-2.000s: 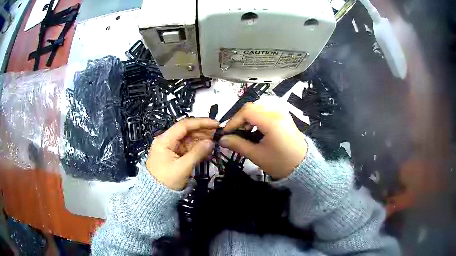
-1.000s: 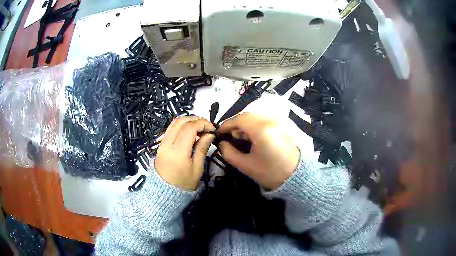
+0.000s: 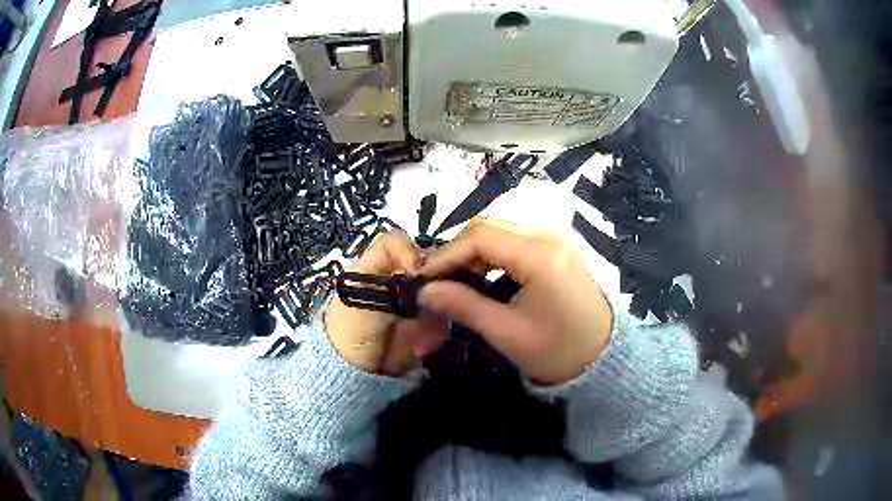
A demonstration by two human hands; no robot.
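Note:
A black slider buckle (image 3: 377, 292) lies across my left hand, with black webbing at its right end. My right hand (image 3: 523, 294) pinches the webbing strap (image 3: 489, 285) beside the buckle between thumb and fingers. My left hand (image 3: 372, 338) is under and behind the buckle; its fingertips touch the strap, partly hidden by the buckle and my right hand. Another black strap (image 3: 474, 199) lies on the white plate from the needle area toward my hands, and a small black piece (image 3: 426, 213) stands near my fingertips. A dark bunch near my body is mostly hidden.
The off-white machine head (image 3: 538, 68) is above my hands. A loose buckle heap (image 3: 303, 196) and clear bag of buckles (image 3: 186, 225) are at the left. Cut webbing pieces (image 3: 636, 210) are piled right. A white lamp (image 3: 778, 88) is upper right. Crossed straps (image 3: 108, 73) are upper left.
The buckle now shows flat across my left hand; before, my fingers covered the held part. My left hand has dropped lower and turned. My right hand still pinches the strap. The view has shifted slightly.

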